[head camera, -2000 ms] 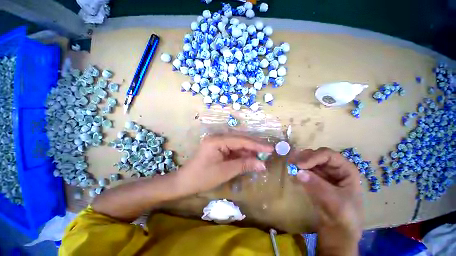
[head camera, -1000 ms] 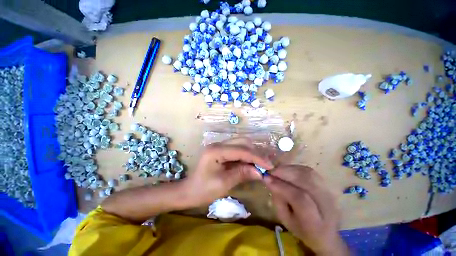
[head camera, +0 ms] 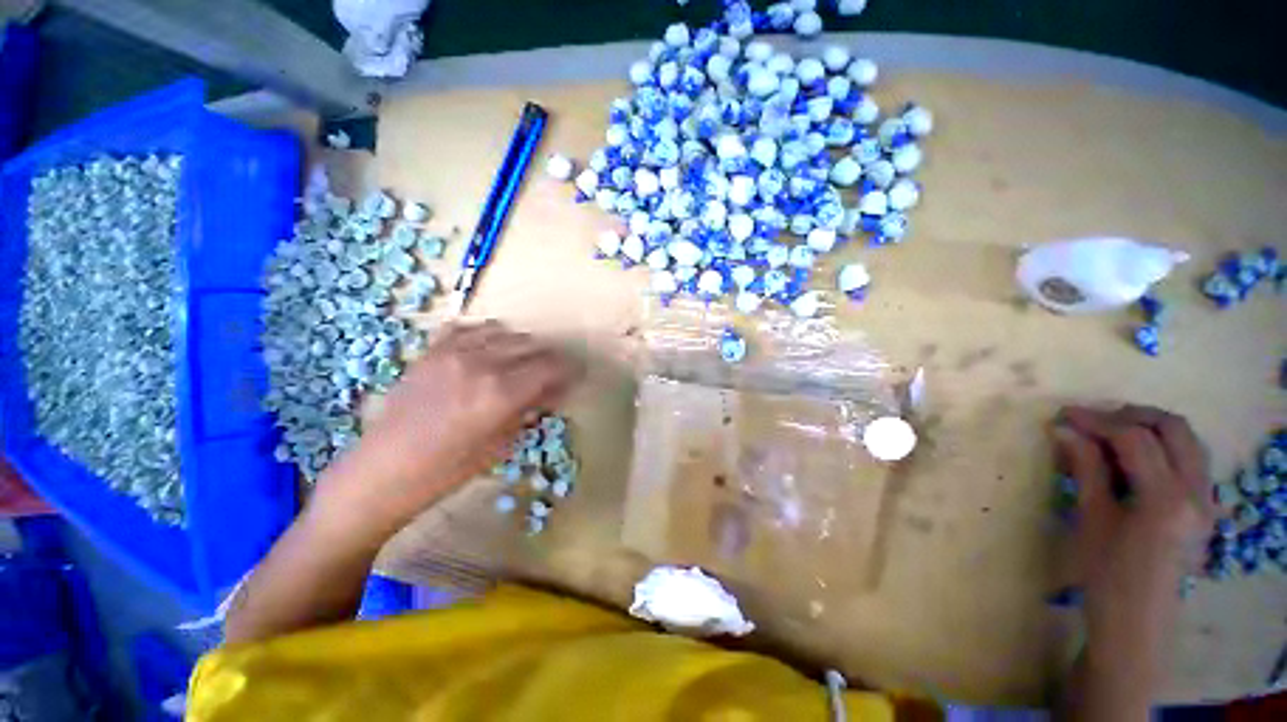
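Note:
My left hand [head camera: 487,388] is blurred over the near part of the pale cap heap [head camera: 339,317]; its fingertips point down and what they touch is hidden. My right hand [head camera: 1143,473] is low over the blue-and-white bases [head camera: 1249,515] at the right, fingers curled; I cannot tell if it holds one. Between the hands lies the clear plastic sheet [head camera: 762,487], flat and shiny. A white disc [head camera: 889,439] lies at its right edge. A single blue-and-white piece [head camera: 733,346] lies at its far part. The dense heap of assembled pieces [head camera: 748,169] is beyond it.
A blue tub [head camera: 240,381] full of pale caps stands at the left. A dark-blue craft knife [head camera: 504,198] lies between the heaps. A white spoon-shaped dish [head camera: 1098,274] is at upper right. A white crumpled wad [head camera: 690,601] lies by my body, another [head camera: 381,31] beyond the far left corner.
My hands were together over the sheet, working on a small piece; they have moved apart, left to the pale caps, right to the blue bases. The whole view has shifted, showing more of the tub.

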